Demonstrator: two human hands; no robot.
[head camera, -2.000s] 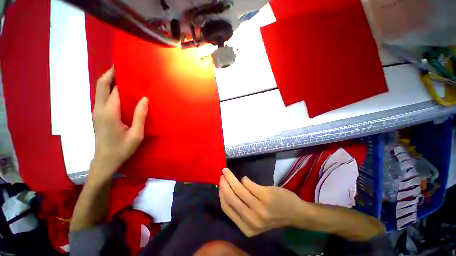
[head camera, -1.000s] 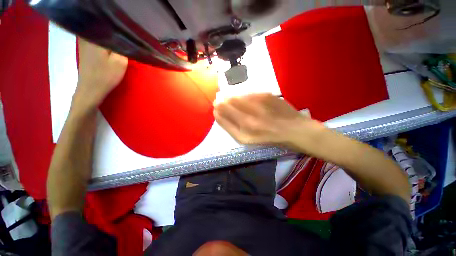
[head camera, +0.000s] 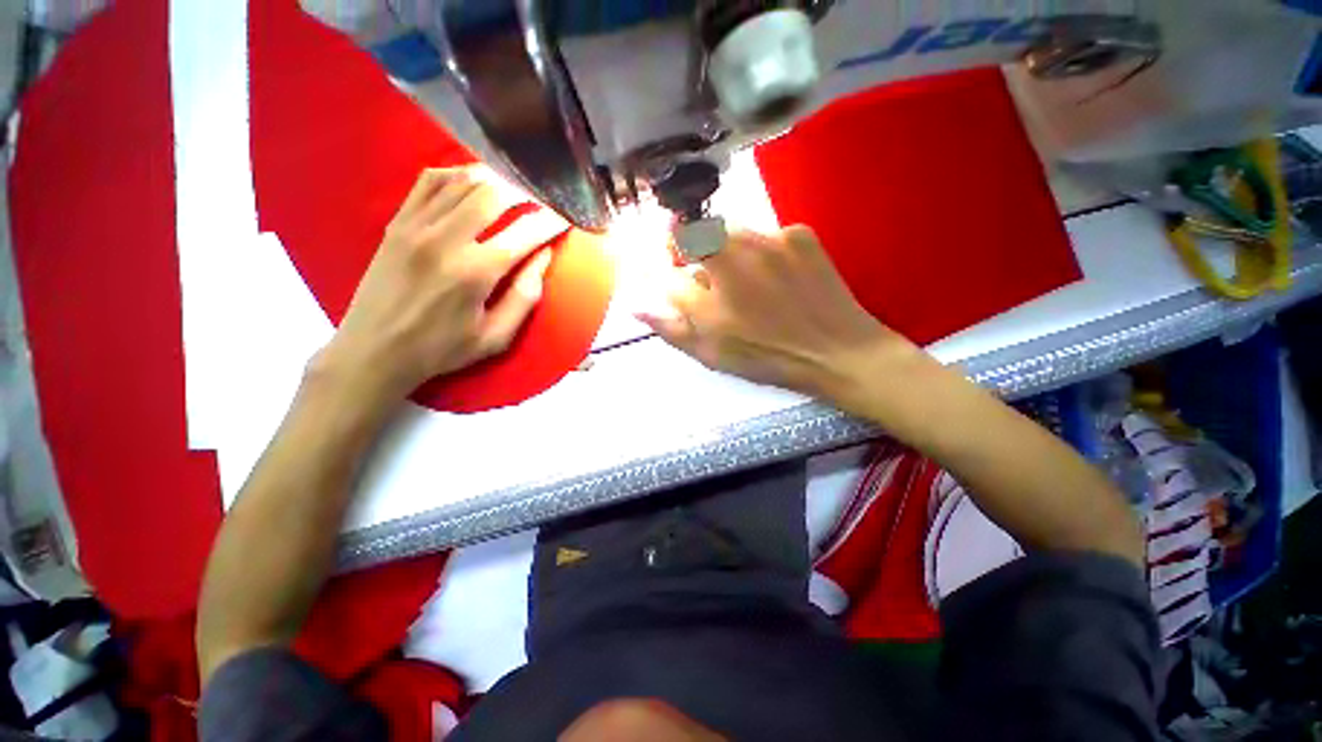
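Note:
A red cut panel lies on the white table with its rounded end towards me and its right edge at the bright needle area. My left hand lies on it, fingers spread, fingertips near the lamp glare. My right hand is at the panel's right edge, beside the grey square block; its fingertips are partly lost in glare, so a grip cannot be told. The sewing machine's white head stands over the work. The needle and presser foot are hidden by glare.
A squarish red panel lies right of the needle. A long red panel lies at the left. Yellow and green-handled snips are at the table's right end. A blue crate and red and pale cut pieces are below the table.
The panel's near end has moved up and away from the table's front edge. My left hand has moved right, towards the needle. My right hand has moved up from below the table edge to the needle area.

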